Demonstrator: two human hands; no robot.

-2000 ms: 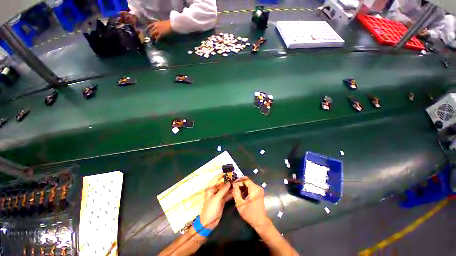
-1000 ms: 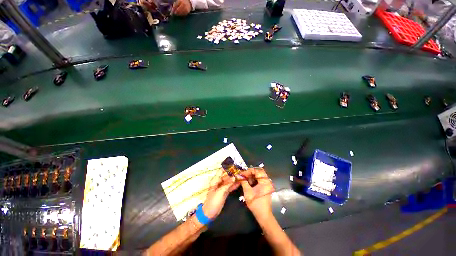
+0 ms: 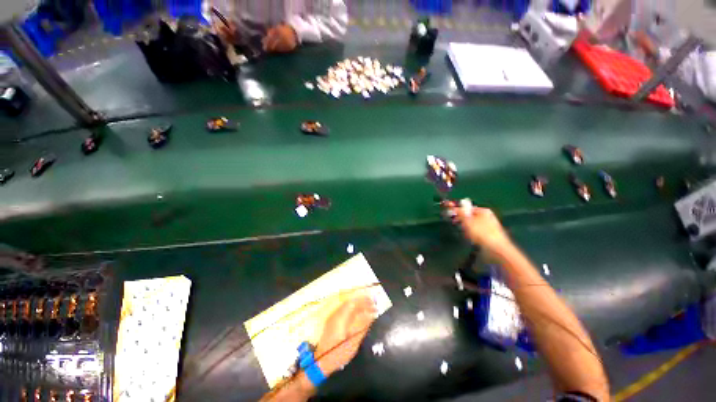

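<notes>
My right hand (image 3: pixel 483 228) is stretched out over the near edge of the green belt, its fingers closed on a small black-and-orange module (image 3: pixel 453 209) with a white bit. Another module cluster (image 3: pixel 442 172) lies on the belt just beyond it. My left hand (image 3: pixel 345 326), with a blue band on the wrist, rests over the pale yellow-white work sheet (image 3: pixel 286 318). It is blurred, and I cannot tell how its fingers are set or whether it holds anything. My right forearm partly covers the blue parts bin (image 3: pixel 493 334), which has white pieces inside.
Small white pads (image 3: pixel 420 260) lie loose around the sheet. A long white sheet (image 3: pixel 153 338) and a clear blister tray (image 3: pixel 59 338) are at left. Several modules are spaced along the belt (image 3: pixel 235 169). Across it are a white piece pile (image 3: pixel 361 77), white tray (image 3: pixel 499 67), red tray (image 3: pixel 620 72) and a person's hand.
My right hand has left my left hand and moved forward and right to the belt with the module. My left hand stays over the sheet. The camera view has shifted slightly.
</notes>
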